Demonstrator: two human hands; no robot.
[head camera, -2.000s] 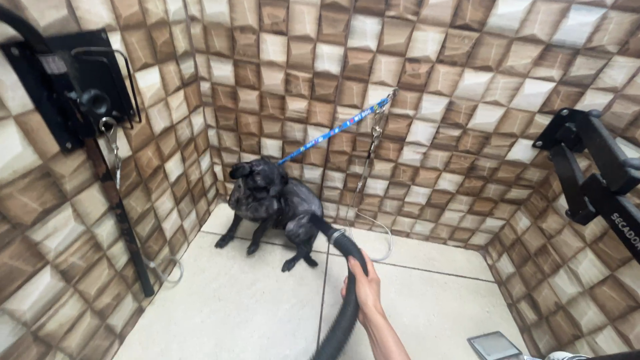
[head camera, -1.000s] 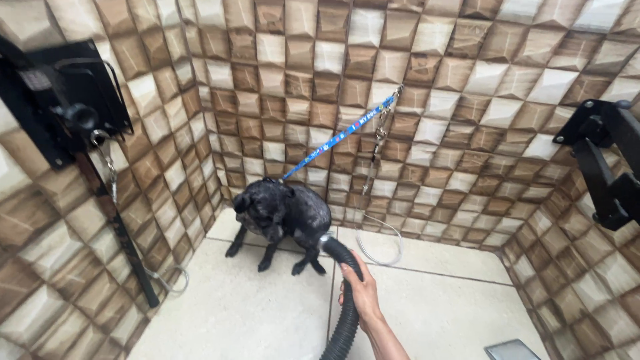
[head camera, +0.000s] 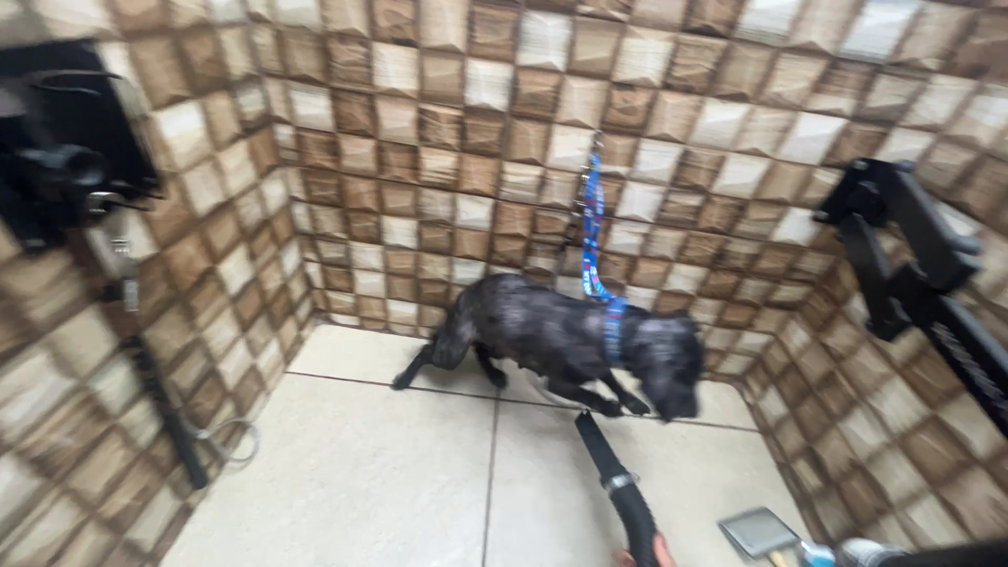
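Note:
My right hand shows only by a few fingers at the bottom edge, closed around a black ribbed dryer hose below its metal clamp. The hose's black nozzle points up toward the front paws of a small black dog. The dog's coat looks damp; it stands crouched side-on along the back wall, head lowered to the right. A blue patterned collar is around its neck, and a blue leash hangs from a wall hook above it. My left hand is out of view.
A slicker brush lies on the pale tiled floor at lower right, beside partly visible containers. A black jointed arm juts from the right wall. On the left wall is a black bracket with a hanging bar and clip.
The dog has turned around and moved right; its head now faces right instead of left. The leash, stretched diagonally before, hangs nearly straight down. My right hand is lower in view, with more hose end showing.

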